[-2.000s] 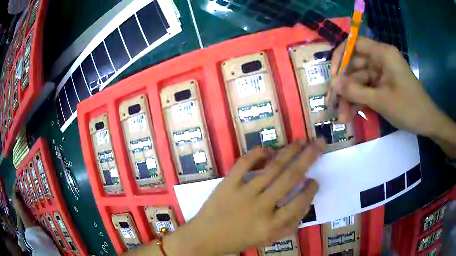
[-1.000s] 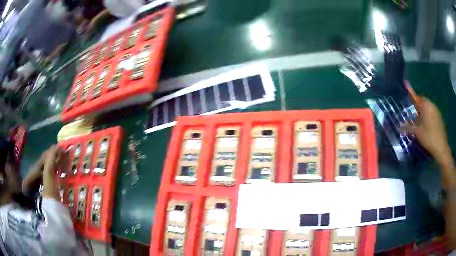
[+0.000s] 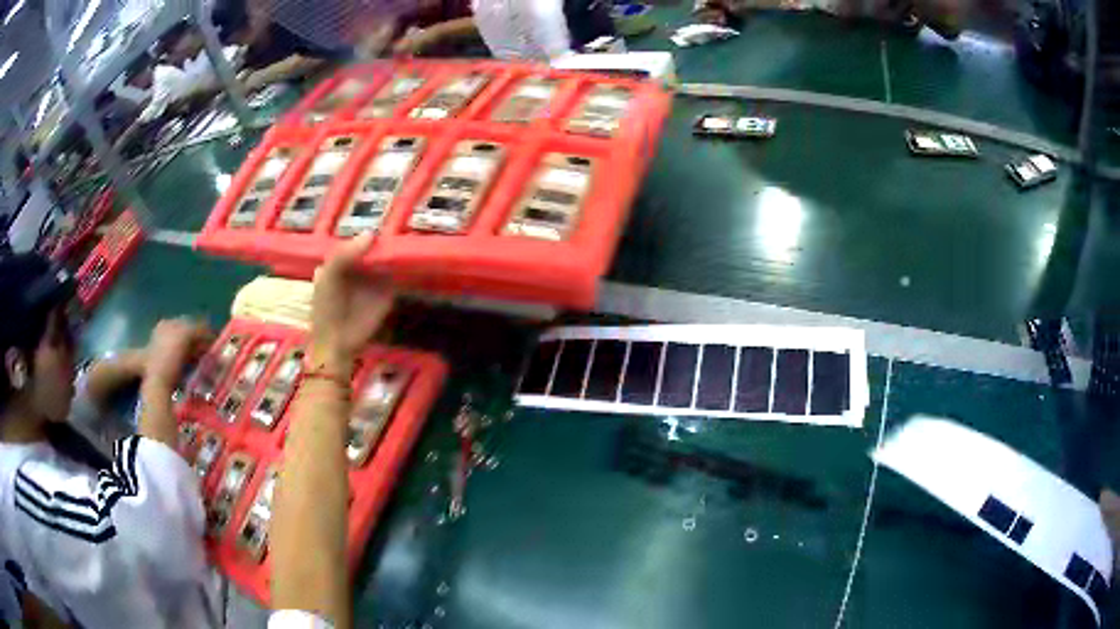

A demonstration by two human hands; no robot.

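A red-orange foam tray (image 3: pixel 491 264) with two rows of gold-tan phone units (image 3: pixel 383 184) is at the upper left. My left hand (image 3: pixel 348 301) is at the tray's near edge and grips it; the fingers are partly hidden by the tray. My right hand is not clearly in view. A white release liner sheet (image 3: pixel 952 473) with a few square black pads (image 3: pixel 1005 520) lies curved at the right, cut off near the picture's edge. The pick tool is not in view.
A large black sticker sheet (image 3: pixel 700 375) lies on the green bench (image 3: pixel 590 516). A neighbouring worker (image 3: pixel 111 492) is at the left by another tray (image 3: pixel 412 418). Small rings (image 3: pixel 752 535) are scattered. Loose phones (image 3: pixel 735 125) lie on the far surface. More people are at the back.
The view has turned left. The near tray is gone from in front of me, and the liner lies farther right. My left hand now grips a tray; my right hand has left the view.
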